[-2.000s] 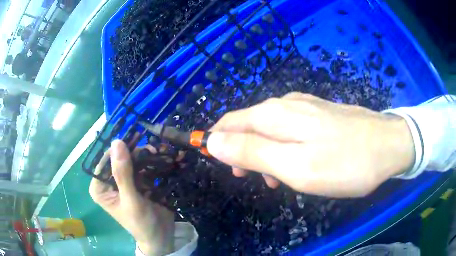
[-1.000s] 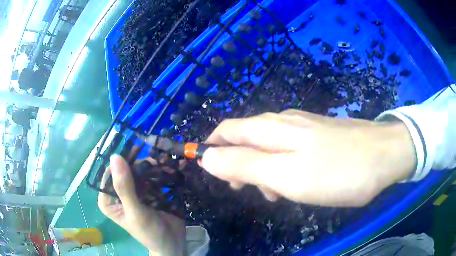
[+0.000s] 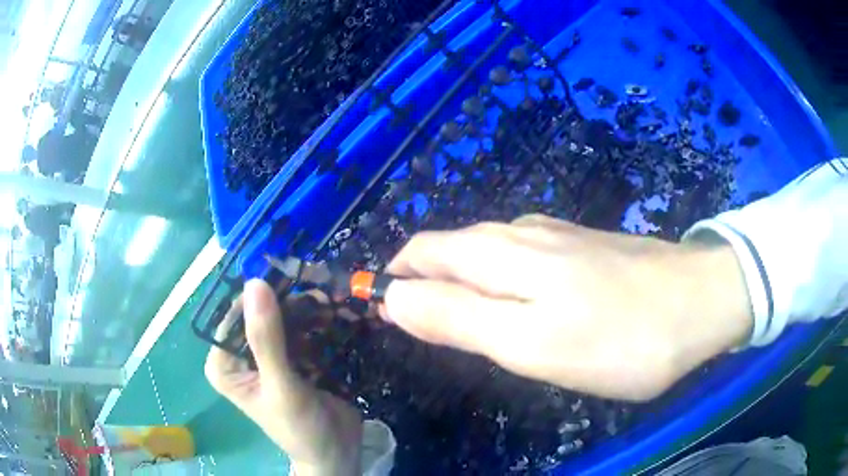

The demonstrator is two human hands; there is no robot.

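Observation:
My left hand (image 3: 279, 372) holds the lower left corner of a black sprue frame (image 3: 414, 132), thumb on top. The frame slants up and right over the bins, with a row of dark round moulded parts between its bars. My right hand (image 3: 567, 307) is closed around side cutters (image 3: 325, 276) with an orange band. Their jaws point left and lie at the frame's bars just above my left thumb; whether the tips are closed is too blurred to tell. Loose black cut parts (image 3: 446, 390) are heaped in the near blue bin (image 3: 758, 88) under my hands.
A far blue bin (image 3: 212, 153) full of small black pieces stands beside the near one at the upper left. A yellow-orange cup (image 3: 167, 442) with something red beside it is at the lower left on the green floor (image 3: 158, 358). Pale fabric (image 3: 735, 463) shows at the bottom right.
The frame and my left hand have shifted slightly right in the view. The cutters stay near the frame's left end, and my right hand has tilted and sits slightly lower than at first.

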